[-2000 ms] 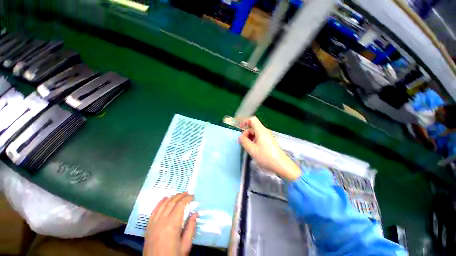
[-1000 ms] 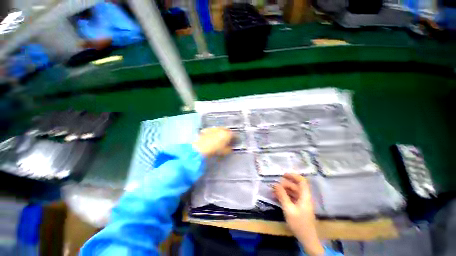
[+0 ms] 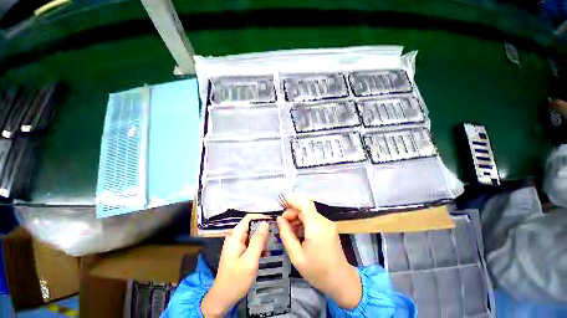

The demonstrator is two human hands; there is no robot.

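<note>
A dark slotted housing [image 3: 270, 276] stands lengthwise just below the near edge of the tray. My left hand [image 3: 239, 264] holds its upper left side, thumb on the top end. My right hand [image 3: 317, 248] is at its upper right, fingertips pinched near the top end. Thin dark lines show at the right fingertips; I cannot tell what they are. The compartment tray [image 3: 245, 158] lies ahead, with slotted housings [image 3: 328, 149] in several pockets at its back and right. The light-blue adhesive sheet [image 3: 171, 146] lies left of the tray.
A slotted plate [image 3: 480, 153] lies right of the tray. A tan cardboard edge [image 3: 404, 222] shows under the tray. A grey post [image 3: 169, 36] stands behind it. Stacked housings [image 3: 18, 158] are far left. A spare tray [image 3: 435, 267], a plastic bag [image 3: 93, 230] and cardboard boxes [image 3: 46, 270] are below the bench.
The view has turned and tipped down. My left hand has left the tray's left side and now holds a housing at the near edge. My right hand has come beside it.
</note>
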